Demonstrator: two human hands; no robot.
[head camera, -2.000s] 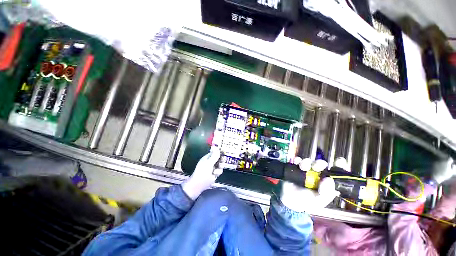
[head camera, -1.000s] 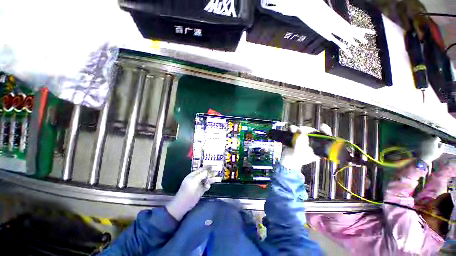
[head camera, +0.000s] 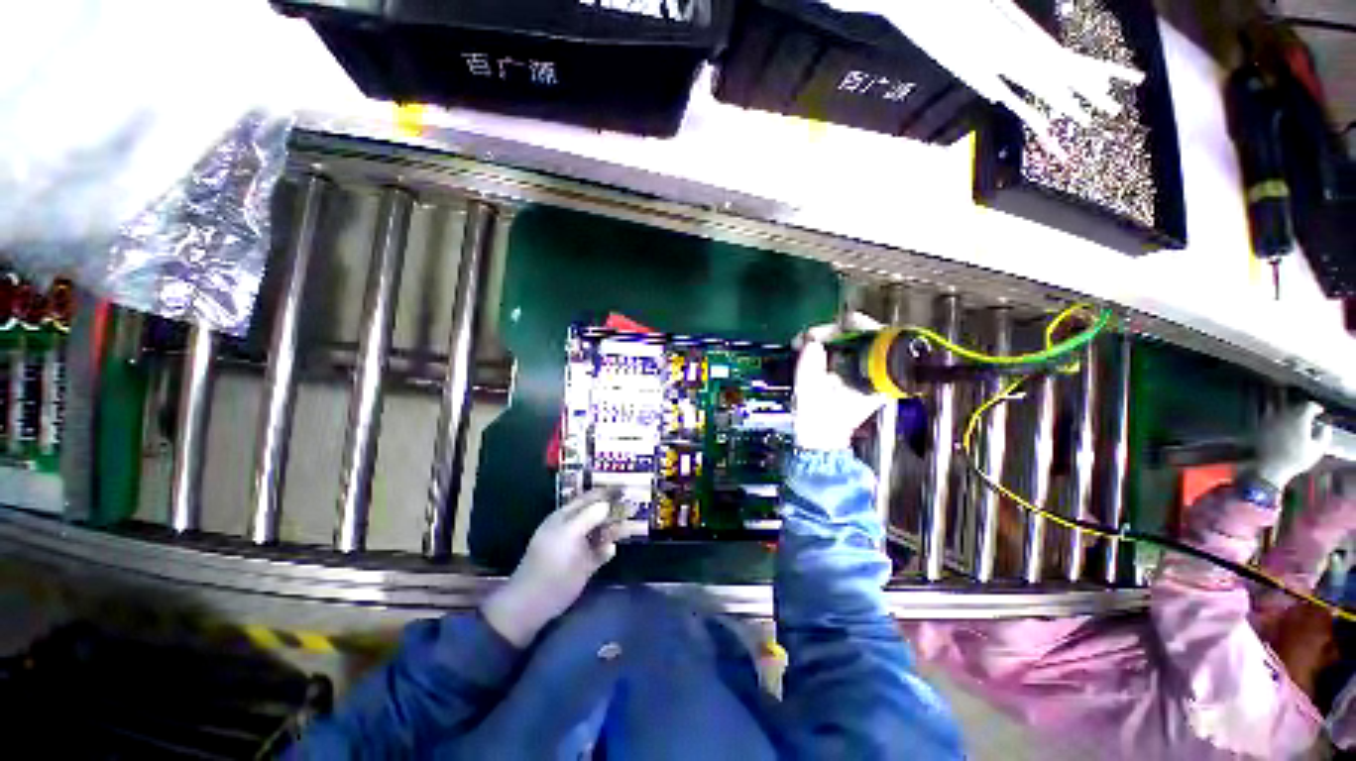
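Note:
A circuit board unit (head camera: 677, 431) in a shallow housing lies on a dark green carrier board (head camera: 513, 468) on the roller conveyor. My left hand (head camera: 562, 562), in a white glove, is at the unit's lower left edge with fingertips together; whether it pinches a screw is too small to tell. My right hand (head camera: 837, 384), also gloved, is closed around an electric screwdriver (head camera: 880, 364) at the unit's upper right edge. The tool's yellow band faces me, and its tip is hidden. Red-orange strips (head camera: 632, 323) show beside the housing.
Black bins (head camera: 506, 67) stand on the white shelf (head camera: 714, 167), with a bin of small pieces (head camera: 1098, 134) at the right. A clear plastic bag (head camera: 208, 245) hangs over the rollers. Another unit (head camera: 33, 402) is at far left. A person's pink sleeve (head camera: 1219, 572) is at right.
My right hand and the screwdriver have moved up to the unit's upper right edge, and the tool is more upright. My left hand stays near the lower left. The view has shifted.

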